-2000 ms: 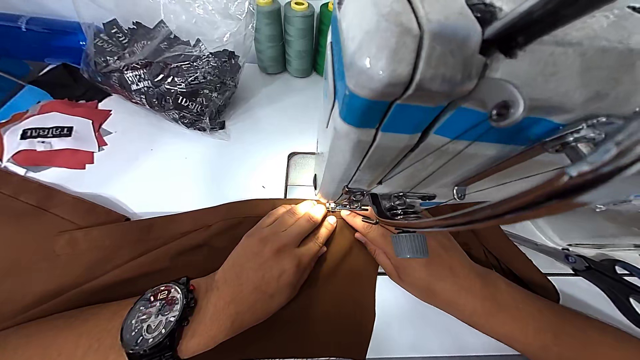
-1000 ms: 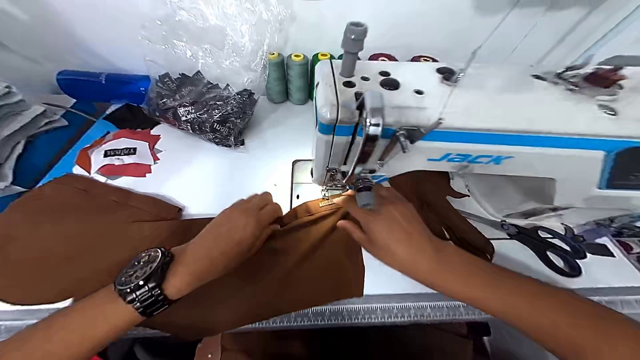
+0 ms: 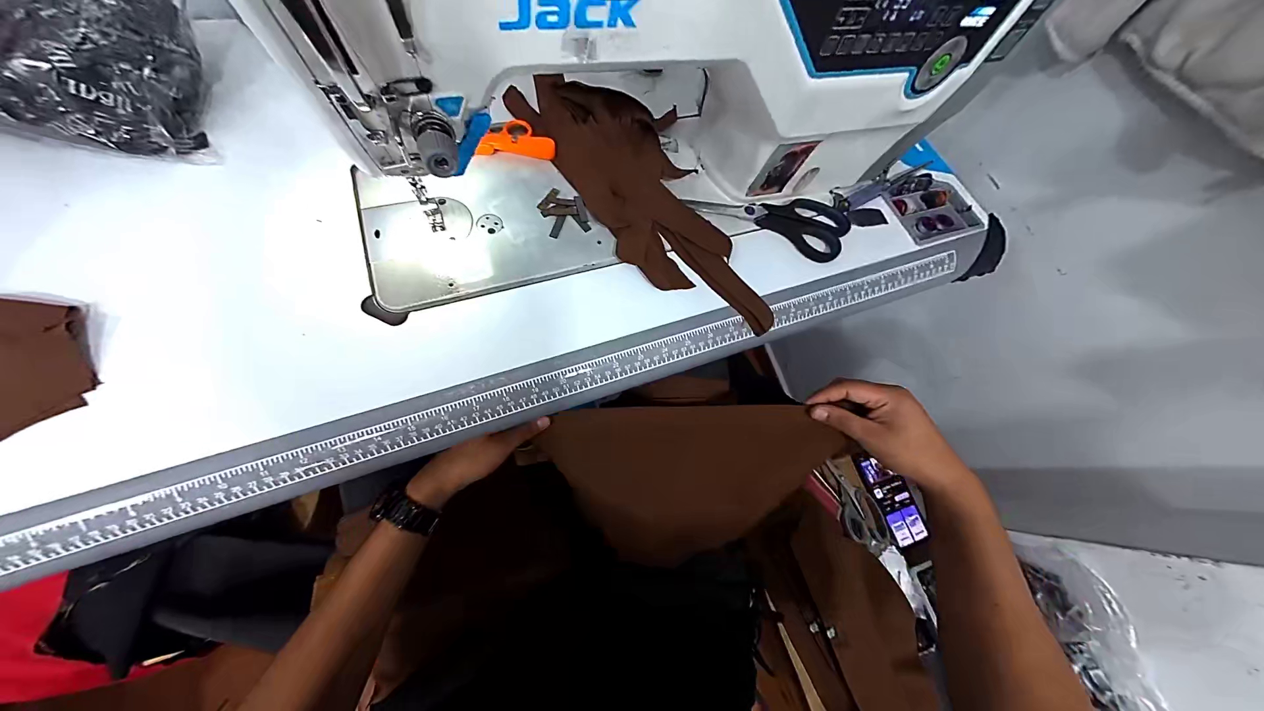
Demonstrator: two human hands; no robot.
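Below the table's front edge, a brown fabric panel (image 3: pixel 681 474) hangs stretched between my two hands. My left hand (image 3: pixel 479 459), with a dark watch on the wrist, holds its left corner, the fingers partly hidden by the fabric. Finger and thumb of my right hand (image 3: pixel 874 425) pinch its upper right corner. Above, the white Jack sewing machine (image 3: pixel 652 30) stands with its needle and presser foot (image 3: pixel 433 212) over the lit metal needle plate (image 3: pixel 405 267), no fabric under the foot. More brown fabric pieces (image 3: pixel 632 178) lie under the machine arm, one strip reaching over the table edge.
Black-handled scissors (image 3: pixel 810 229), an orange thread snipper (image 3: pixel 515 141) and a small tray of bobbins (image 3: pixel 933 212) are at the machine. A measuring tape (image 3: pixel 513 395) runs along the table edge. Bagged labels (image 3: pixel 94 79) and brown fabric (image 3: pixel 39 365) lie left. A lit phone (image 3: pixel 892 499) is below right.
Both hands have left the needle area, where they held brown fabric at the presser foot, and now hold a brown panel below the table edge. The view has swung down and right.
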